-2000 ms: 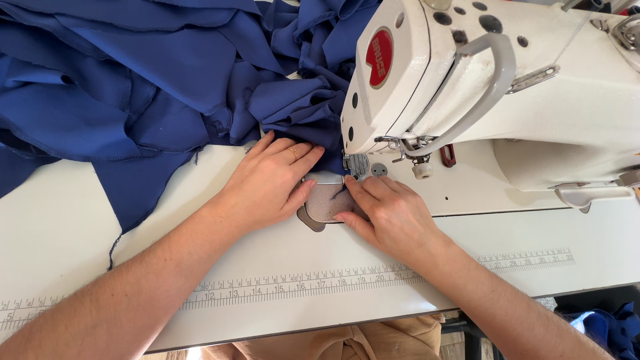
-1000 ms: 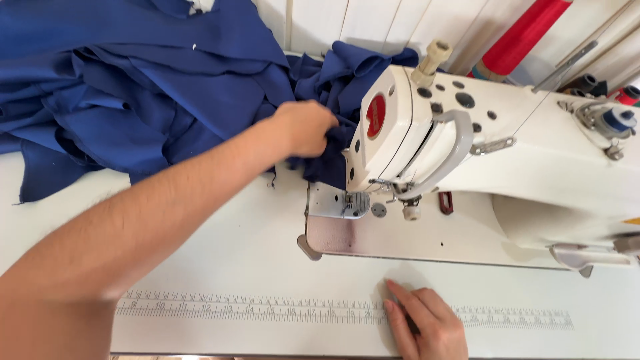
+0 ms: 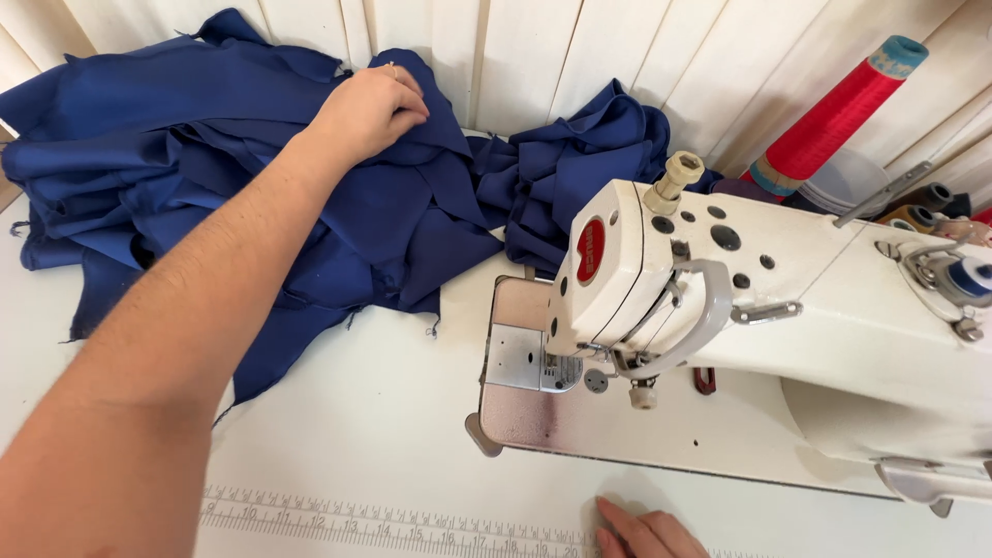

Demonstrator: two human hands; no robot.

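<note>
My left hand is over the large heap of blue fabric at the upper left, its fingers bent together near the heap's top edge; whether cloth is pinched between them cannot be told. A smaller bunch of blue fabric lies behind the head of the white Bruce sewing machine. No cloth lies on the needle plate under the presser foot. At the bottom edge my right hand rests on the table by the printed ruler scale, holding nothing visible, and is partly cut off.
White panelling stands behind the table. A cone of red thread leans at the upper right, near a clear plastic tub and small thread spools. The machine arm fills the right side.
Both hands have left the needle area. My left hand has moved to the back over the large heap; the right has come to the table's front. Blue fabric no longer lies by the presser foot.
</note>
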